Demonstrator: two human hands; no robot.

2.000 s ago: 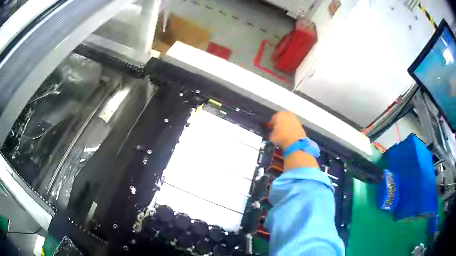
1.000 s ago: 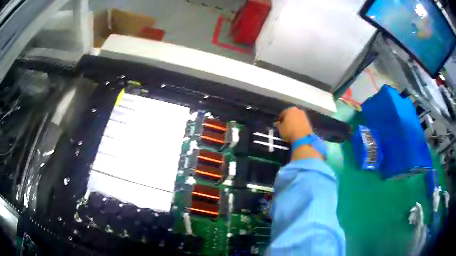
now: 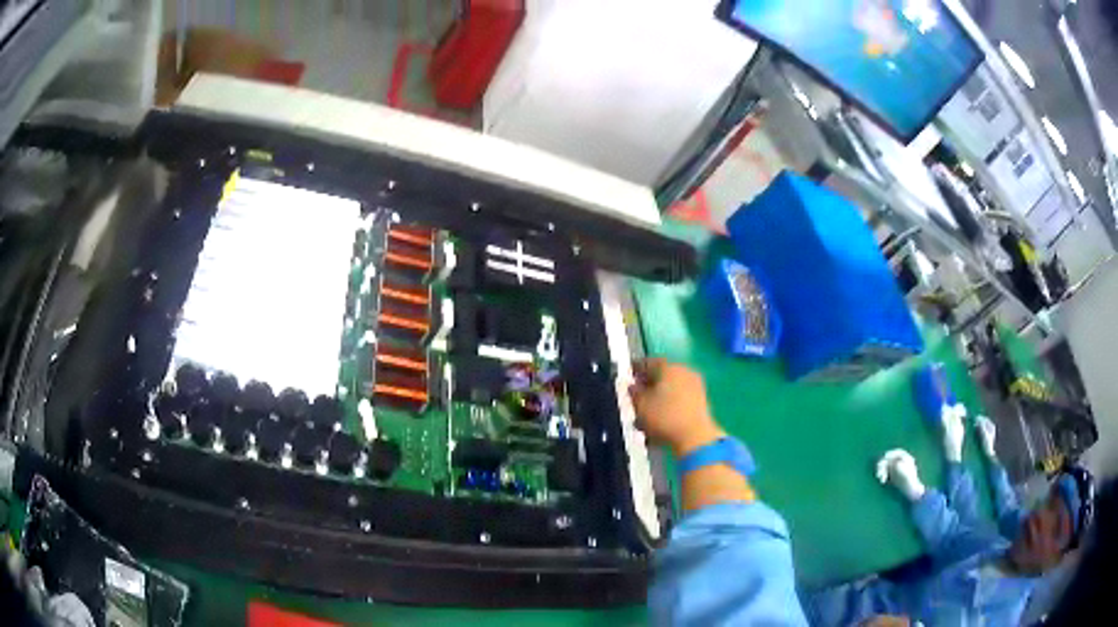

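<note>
A green circuit board lies in a black carrier on the conveyor. It bears silver-white bars, orange-copper coils and a row of black round cans along its near edge. My right hand is bare, with a blue wrist strap and blue sleeve. Its fingers are curled at the pale rail just right of the carrier. Whether they hold or press something is hidden. My left hand is not in view.
A small blue bin of tiny parts stands beside a larger blue block on the green mat. A monitor hangs above. Another person in a blue smock sits at lower right; white-gloved hands rest near the mat.
The view has swung right, bringing the whole board and the other person into view. My right hand has moved from over the carrier's far edge, then the board's right part, to the rail at its right.
</note>
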